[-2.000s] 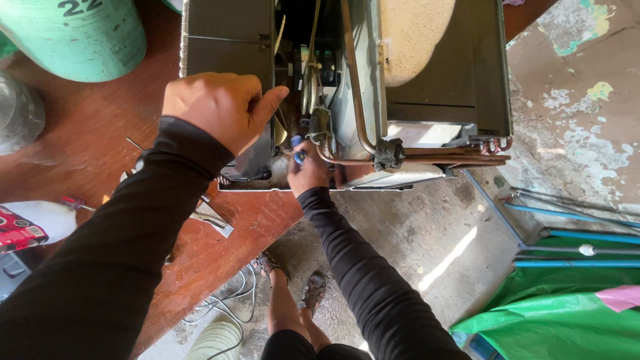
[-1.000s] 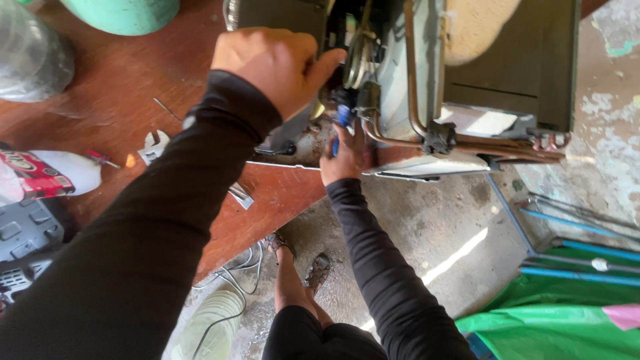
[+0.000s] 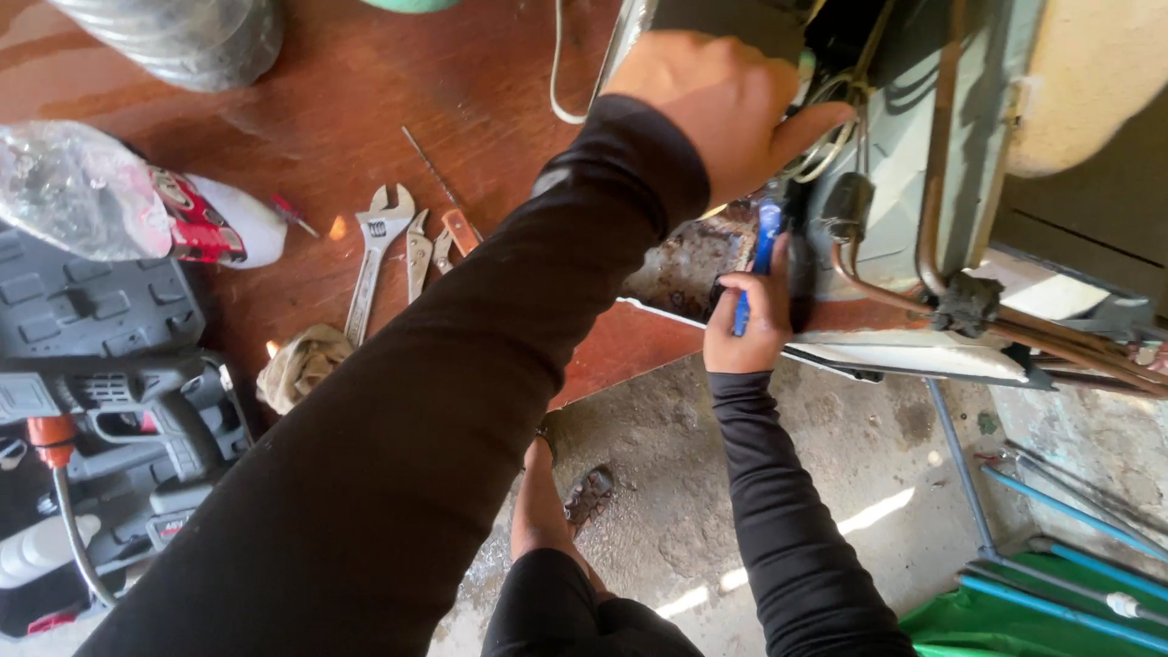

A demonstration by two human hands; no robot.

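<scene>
An opened appliance with copper pipes (image 3: 940, 155), looking like an air conditioner, stands on the brown table. My right hand (image 3: 753, 324) grips a blue-handled tool (image 3: 765, 246) near its rusty base pan (image 3: 684, 265); the tool's far end is hard to make out. Above it, my left hand (image 3: 716, 109) lies over the dark panel at the open housing, thumb pointing right toward coiled thin tubing (image 3: 826, 137); its fingers are curled and their tips hidden, so I cannot tell what they hold. Just right of the blue tool is a dark-wrapped copper part (image 3: 847, 205).
Left on the table lie an adjustable wrench (image 3: 376, 255), locking pliers (image 3: 418, 255), a wooden-handled pointed tool (image 3: 461, 230), a crumpled rag (image 3: 306, 365) and a plastic-wrapped bottle (image 3: 219, 219). A grey tool case (image 3: 91, 301) holds a power washer gun (image 3: 137, 401). Blue pipes (image 3: 1068, 611) are lower right.
The view has shifted left, bringing the wrench and tool case further into sight. Both hands stay around the same part of the appliance, the blue tool still in my right hand.
</scene>
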